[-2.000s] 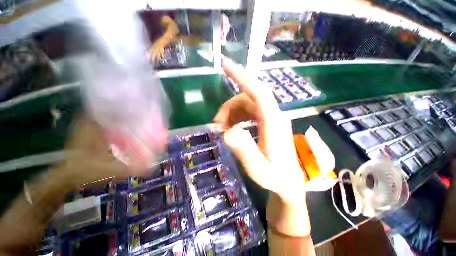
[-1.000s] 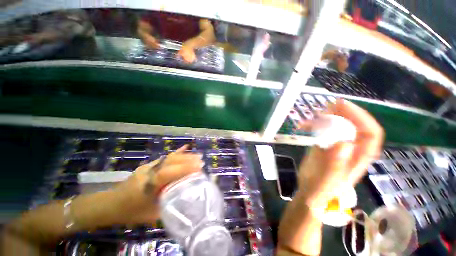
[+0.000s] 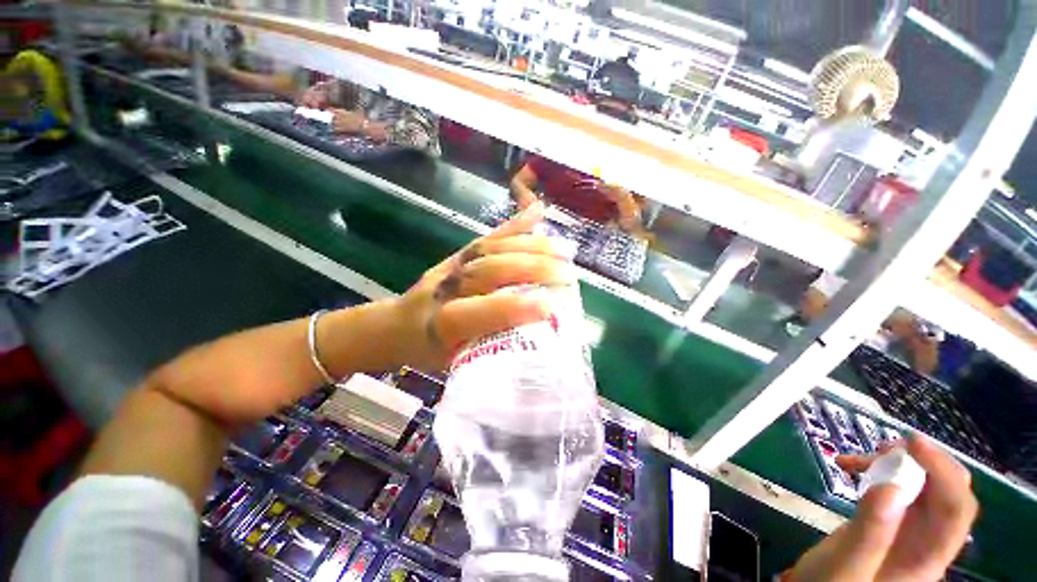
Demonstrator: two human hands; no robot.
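Observation:
My left hand (image 3: 489,290) is closed around a clear plastic bottle (image 3: 523,432) with a red-and-white label. The bottle is tilted, its narrow end towards me at the bottom edge, above the tray. My right hand (image 3: 910,517), at the lower right and partly cut off by the edge, pinches a small white cap-like piece (image 3: 893,477) between thumb and finger. Below the bottle lies a clear blister tray (image 3: 375,512) with dark rectangular units in its pockets. A stack of white cards (image 3: 373,407) rests on the tray. The bottle and my left arm hide part of the tray.
A smartphone (image 3: 731,551) and a white strip (image 3: 689,517) lie right of the tray. A green conveyor (image 3: 648,364) with pale rails and a slanted white upright (image 3: 864,307) stands beyond. White frames (image 3: 91,241) lie far left. People work across the line.
The bottle has risen from low over the tray, with my left hand around it. My right hand has moved towards the lower right, still with the white piece. The view has swung and tilted.

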